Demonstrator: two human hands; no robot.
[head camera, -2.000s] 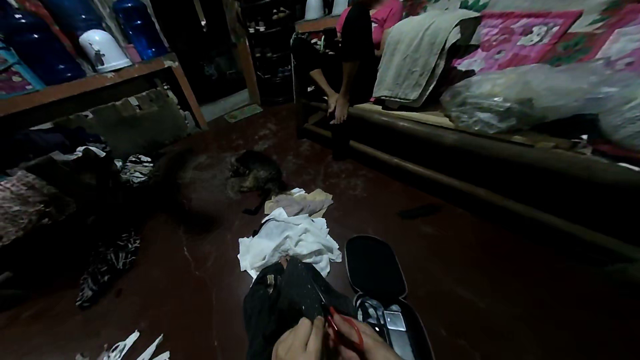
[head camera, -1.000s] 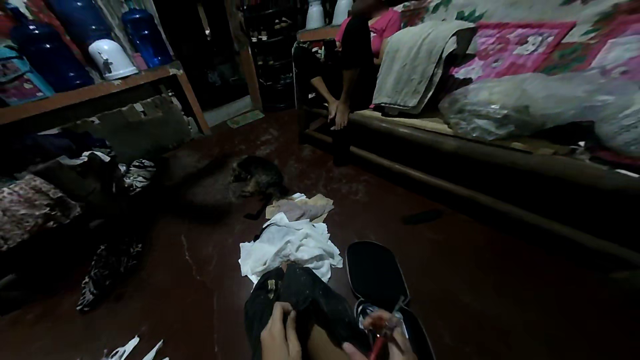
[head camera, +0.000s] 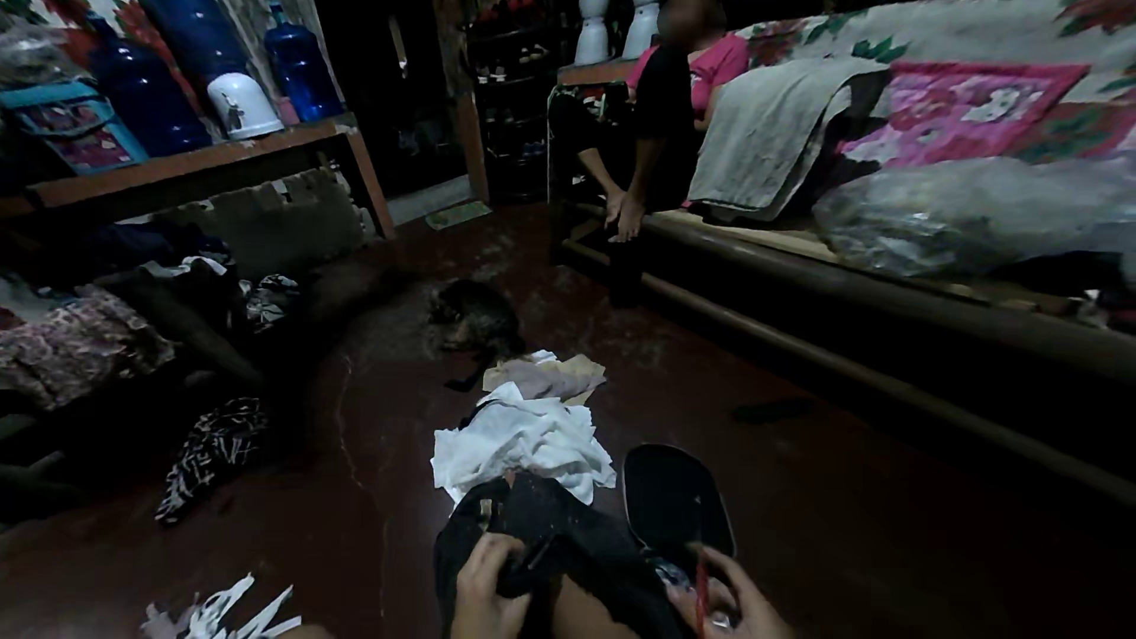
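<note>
Dark cloth (head camera: 568, 524) lies over the wearer's lap at the bottom middle. My left hand (head camera: 488, 581) grips a fold of it between thumb and fingers. To the right, my right hand (head camera: 737, 595) holds a thin red-handled tool (head camera: 701, 590), blurred; its exact kind cannot be told. That hand is over the near part of an open black zip case (head camera: 679, 497), where something shiny shows beside the fingers. White cloth (head camera: 528, 439) is heaped on the floor just beyond the dark cloth, touching or close to a beige piece (head camera: 555, 377).
A dark-furred animal (head camera: 479, 319) lies on the red floor beyond the cloths. A person (head camera: 657, 133) sits on a wooden bench (head camera: 763, 266) at the right. White strips (head camera: 235, 612) lie bottom left, below a patterned cloth (head camera: 213, 453). Blue water jugs (head camera: 302, 67) stand on a shelf.
Two seconds ago both hands were together at the dark cloth, the right with the red-handled tool. The right hand has since moved right to the case; the left remains on the cloth.
</note>
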